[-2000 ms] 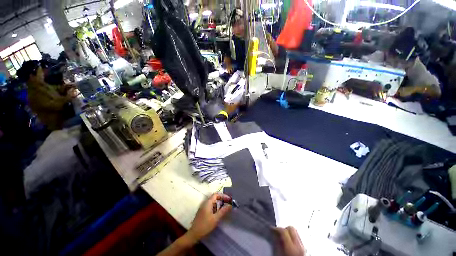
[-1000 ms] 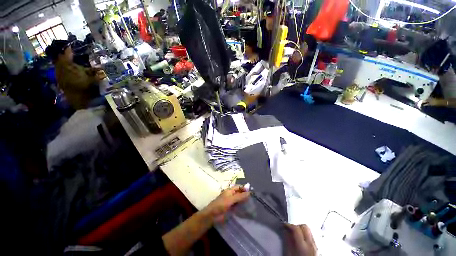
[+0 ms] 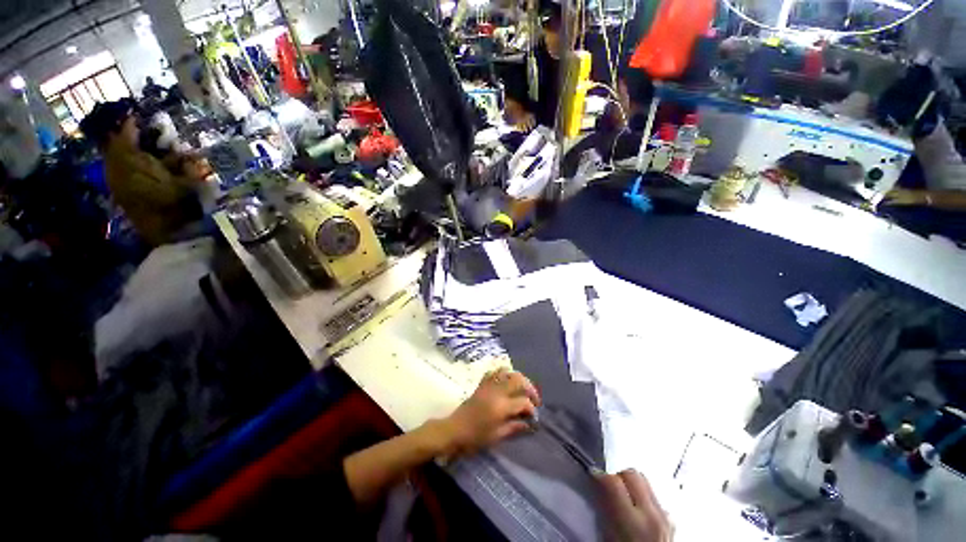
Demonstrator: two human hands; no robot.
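A dark grey fabric panel (image 3: 538, 457) lies at the table's front edge with a narrow dark line across it. My left hand (image 3: 498, 411) is on the line's left end, fingers bent together on the cloth; something small and pale shows at the fingertips, too blurred to name. My right hand (image 3: 632, 506) is at the line's right end, pinching the panel's edge, partly cut off by the bottom of the picture. A fanned stack of white and grey cut pieces (image 3: 466, 323) lies behind the panel.
A white sewing machine head (image 3: 789, 450) with thread spools stands at right. A grey garment pile (image 3: 863, 355) lies behind it, beside dark blue cloth (image 3: 678, 249). An old beige machine (image 3: 337, 238) stands at left. A black bag (image 3: 418, 95) hangs ahead. Other people sit at tables beyond.
Since a second ago, my left hand has turned, its back now more over the panel, and its fingers have closed in. My right hand stays at the line's right end. The camera view has shifted slightly.
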